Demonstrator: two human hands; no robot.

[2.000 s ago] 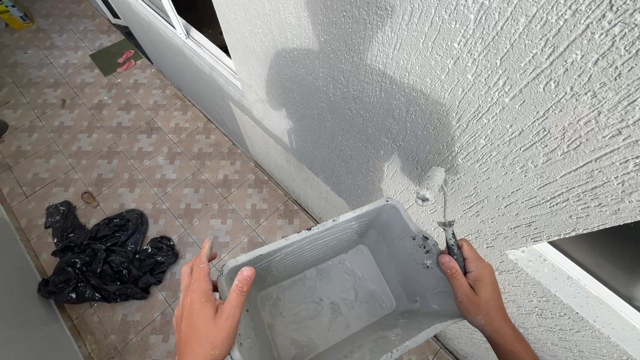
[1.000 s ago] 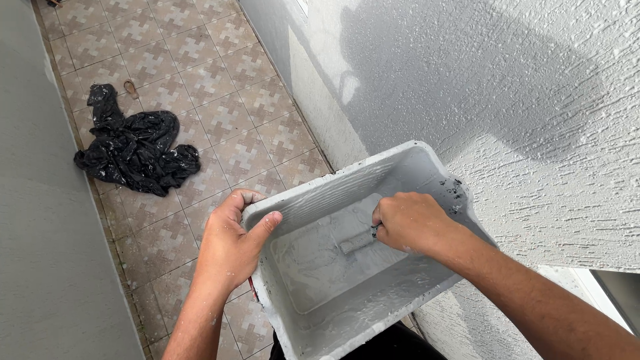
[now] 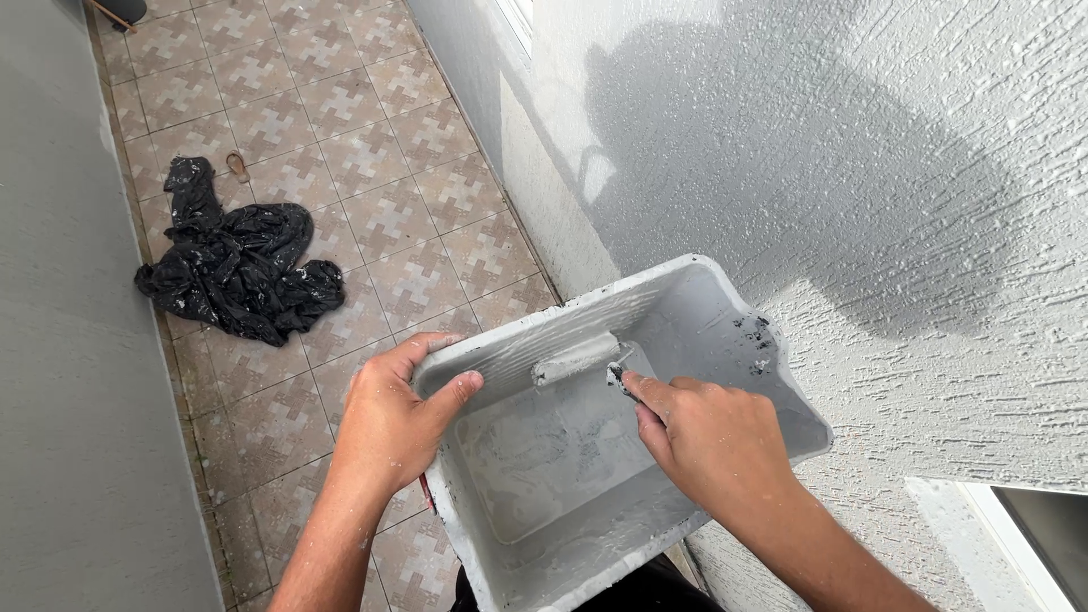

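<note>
My left hand [image 3: 404, 408] grips the left rim of a grey plastic paint tray [image 3: 586, 582], thumb inside and fingers outside. The tray is tilted, with wet pale paint smeared over its bottom and walls. In my right hand [image 3: 710, 433] is the dark handle of a small paint roller [image 3: 578, 359]. The roller's paint-coated sleeve lies against the ribbed inner wall on the tray's far side. Dark specks mark the rim at the tray's right end.
A textured white wall [image 3: 918, 399] rises on the right, with a window frame [image 3: 1003, 544] low down. A crumpled black plastic bag [image 3: 242, 255] lies on the tiled floor [image 3: 382, 212], near a small brown loop-shaped object [image 3: 238, 166]. A smooth grey wall [image 3: 68, 340] bounds the left side.
Two seconds ago the roller was up by the textured wall; it then went down into the tray, and is now at the ribbed wall. My left hand has closed on the tray's rim.
</note>
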